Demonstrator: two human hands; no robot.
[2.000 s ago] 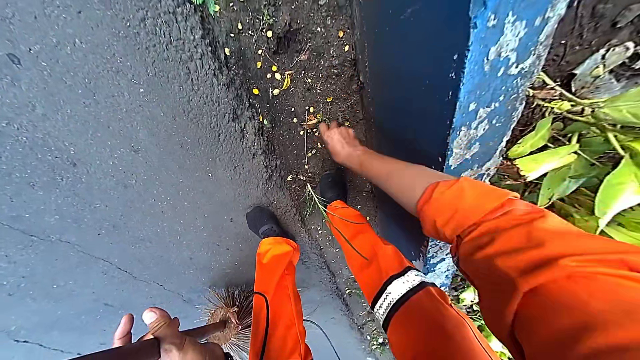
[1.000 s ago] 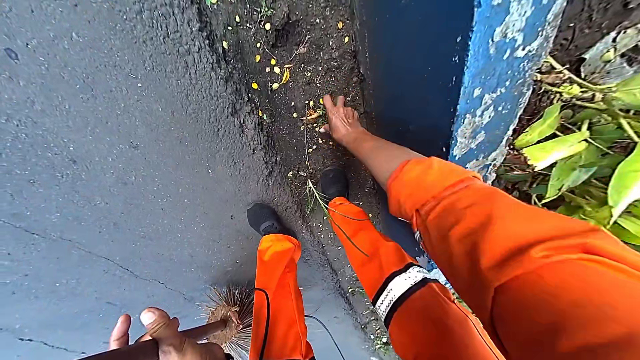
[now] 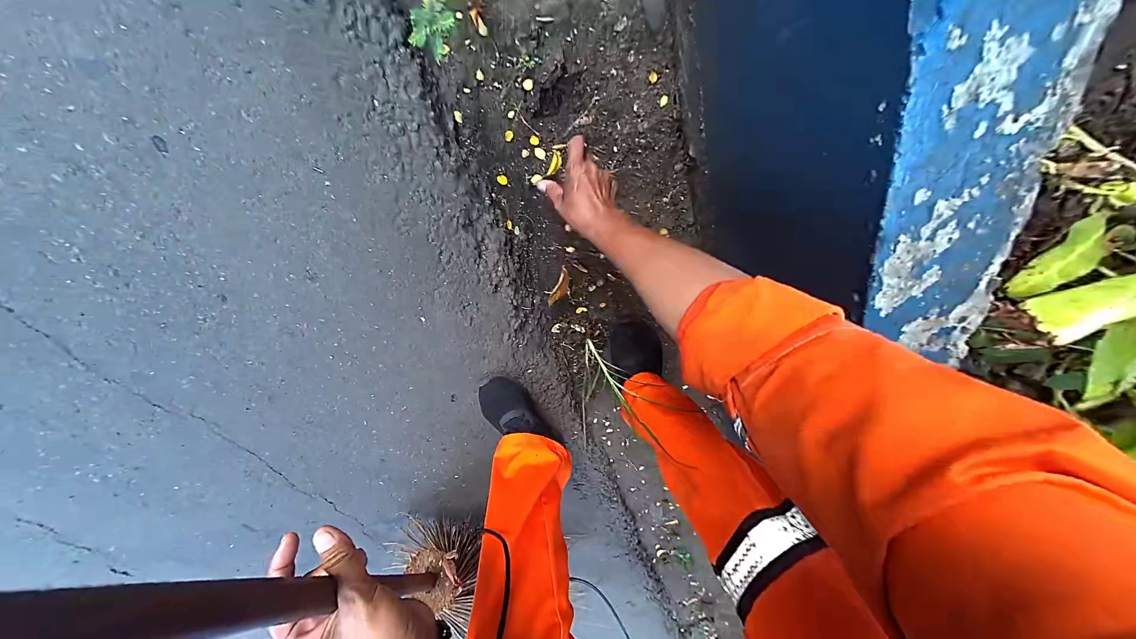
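Observation:
My right hand [image 3: 587, 191] reaches down over the dirt strip, fingers apart, close to a yellow leaf [image 3: 555, 163] and small scattered yellow leaflets. Whether its fingertips touch the soil cannot be told. At the bottom left my left hand [image 3: 359, 599] is wrapped round the dark pole [image 3: 177, 607] of a broom. The stiff bristles [image 3: 448, 568] of the broom show beside my orange trouser leg. A brown-orange leaf [image 3: 559, 286] lies on the dirt between my right hand and my shoes. Long green grass blades [image 3: 612, 377] lie beside my right shoe [image 3: 635, 349].
Grey cracked pavement [image 3: 222, 266] spans the left side. A blue wall [image 3: 799, 133] with a peeling blue-and-white top [image 3: 950, 177] borders the dirt strip on the right, with leafy plants [image 3: 1083, 306] beyond it. My left shoe [image 3: 515, 406] stands at the pavement's edge.
My right hand has moved up along the dirt strip, away from my shoes. A brown-orange leaf now shows on the ground below it. My left hand stays on the broom pole.

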